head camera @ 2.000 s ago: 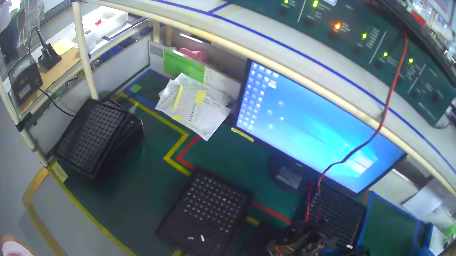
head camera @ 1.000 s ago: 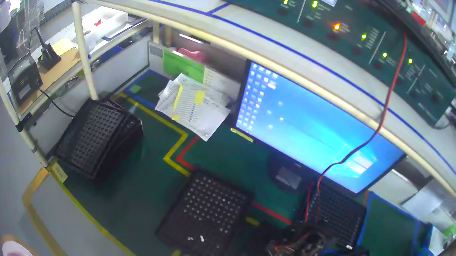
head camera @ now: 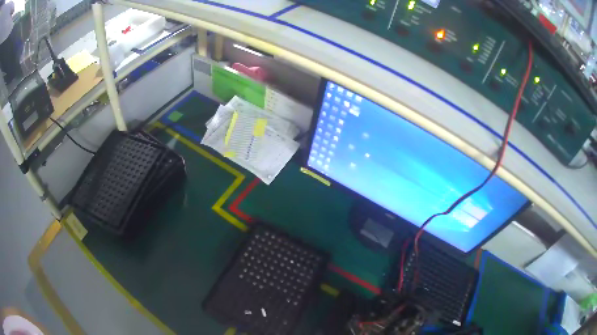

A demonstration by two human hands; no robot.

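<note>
Neither of my hands is in the picture. A black pocketed tray (head camera: 226,294) lies flat on the green mat at the lower middle. Pale dots fill many of its pockets, and two small pale pieces (head camera: 264,313) lie on its lower part. The dark test fixture (head camera: 393,317) stands to its right, cut off by the bottom edge. Its details are too dark to tell. A red and dark lead (head camera: 504,154) hangs from the shelf down to the fixture area.
Stacked black trays (head camera: 121,180) stand at left. Papers (head camera: 255,141) lie by a green card (head camera: 239,87). A monitor (head camera: 412,170) shows a blue desktop, with a black keyboard (head camera: 442,278) below. A green instrument (head camera: 452,59) sits on the overhead shelf. A pale, unclear shape (head camera: 21,325) shows at lower left.
</note>
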